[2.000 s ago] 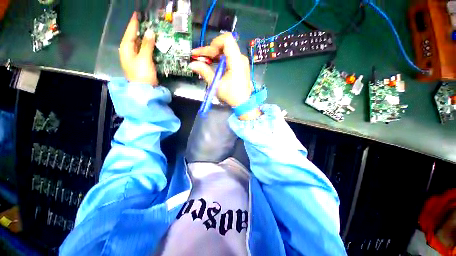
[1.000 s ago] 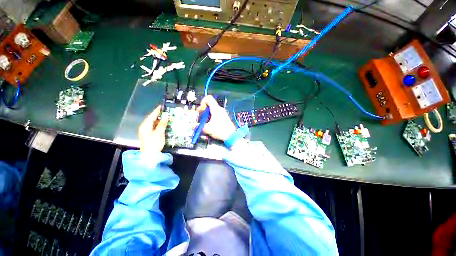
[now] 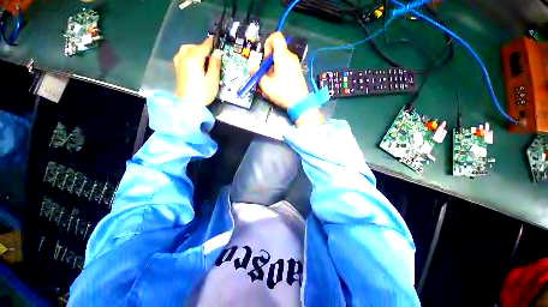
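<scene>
A green-white circuit board (image 3: 236, 77) lies on the clear mat near the bench's front edge, its jack edge facing away from me. Black leads (image 3: 234, 11) meet that far edge. My left hand (image 3: 198, 71) grips the board's left side with fingers and thumb. My right hand (image 3: 281, 73) is at the board's right side and holds a blue pen-like tool (image 3: 257, 76), its lower end slanting over the board. My right fingertips are partly hidden, so their contact with the board is unclear. A light-blue wrist strap (image 3: 309, 104) is on my right wrist.
A black remote control (image 3: 368, 81) lies right of the mat. More boards (image 3: 411, 138) lie at the right, and one (image 3: 82, 33) at the far left. A blue cable (image 3: 468, 37) runs to the orange box (image 3: 524, 84). A tray of boards (image 3: 78, 183) is below left.
The view has tilted down, so the oscilloscope and white connector pieces have mostly left the picture. Both hands stay at the board. The blue tool now slants more.
</scene>
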